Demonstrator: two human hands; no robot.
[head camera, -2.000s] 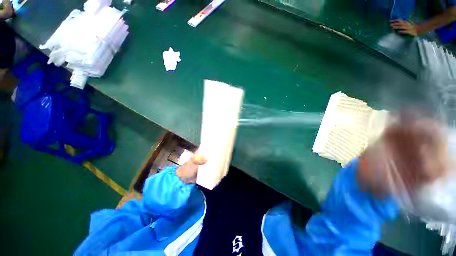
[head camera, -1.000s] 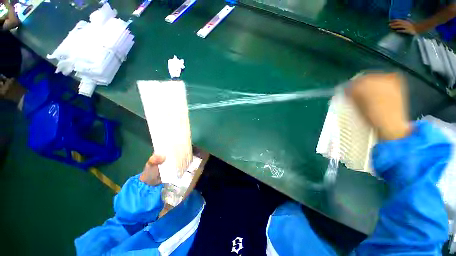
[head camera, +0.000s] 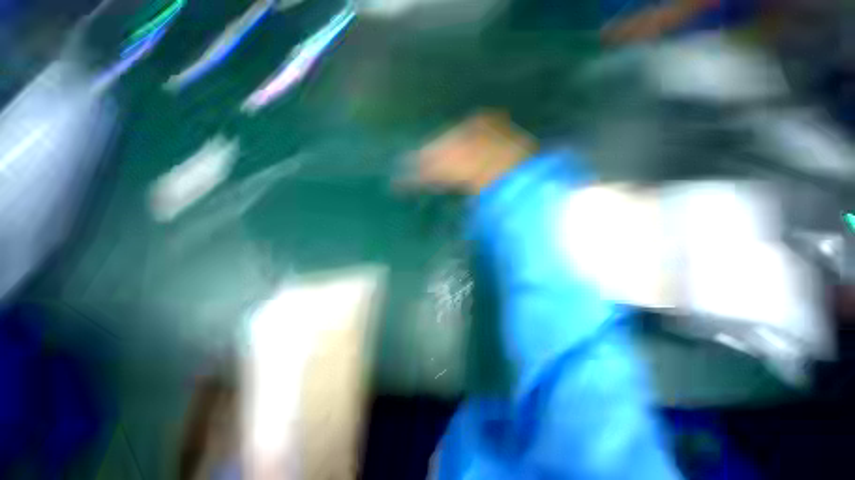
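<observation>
The frame is strongly blurred. A thick cream-white leaflet bundle (head camera: 323, 375) stands upright at the lower left, near the table's edge. My left hand is not clearly visible; only a faint pinkish smear shows at the bundle's lower end. My right hand (head camera: 473, 155) is over the middle of the table, with its blue sleeve reaching up from below. Its fingers point left, and whether it holds film cannot be told. The fanned leaflets (head camera: 614, 244) lie right of my sleeve, with white sleeve bags (head camera: 727, 258) beside them.
Light bars (head camera: 300, 66) lie at the top left of the green table (head camera: 375, 225). A white crumpled scrap (head camera: 194, 178) lies left of centre. A white pile (head camera: 42, 169) is at the far left. Another person's hand (head camera: 656, 21) shows at the top right. A blue stool (head camera: 47, 403) is lower left.
My right hand has moved left from above the fanned leaflets to mid-table. The view has shifted and blurred. The bundle appears lower in the frame, and the stretched film is no longer distinct.
</observation>
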